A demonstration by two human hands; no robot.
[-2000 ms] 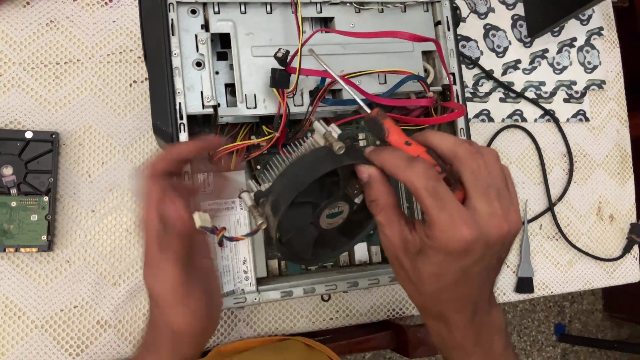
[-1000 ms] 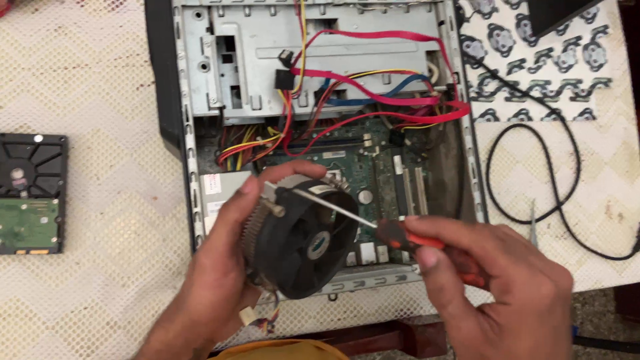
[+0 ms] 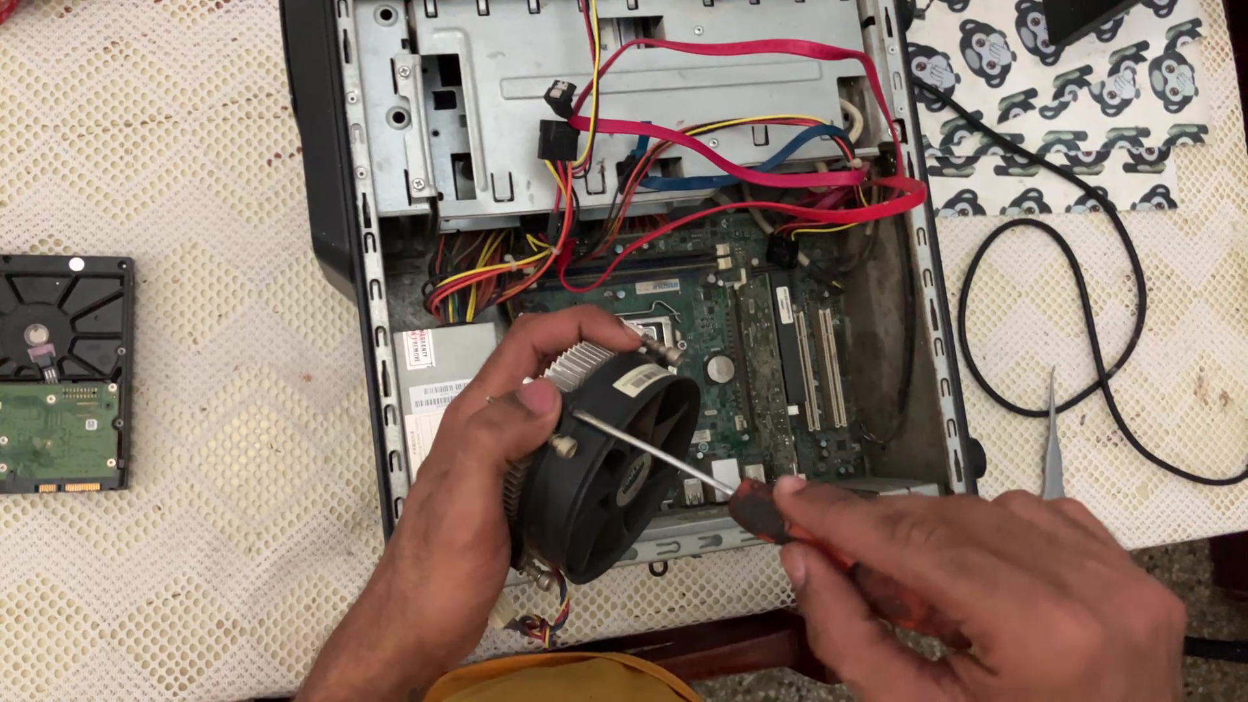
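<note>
My left hand grips a CPU cooler by its finned metal heatsink, holding it tilted above the near side of an open computer case. The cooler's round black fan faces right and bears a small label; spring screws stick out around it. A short multicoloured fan cable hangs beneath. My right hand holds a screwdriver with an orange and black handle. Its shaft crosses the fan, and the tip is at the frame's upper left edge. Behind the cooler lies the green motherboard.
Red SATA cables loop over the metal drive bay. A hard drive lies on the lace tablecloth at left. To the right are a coiled black cable, a pointed grey tool and a patterned sheet.
My left hand, apart from the cooler two seconds ago, now grips it. My right hand has moved off the cooler and points the screwdriver at the fan frame; its tip has shifted slightly along the frame.
</note>
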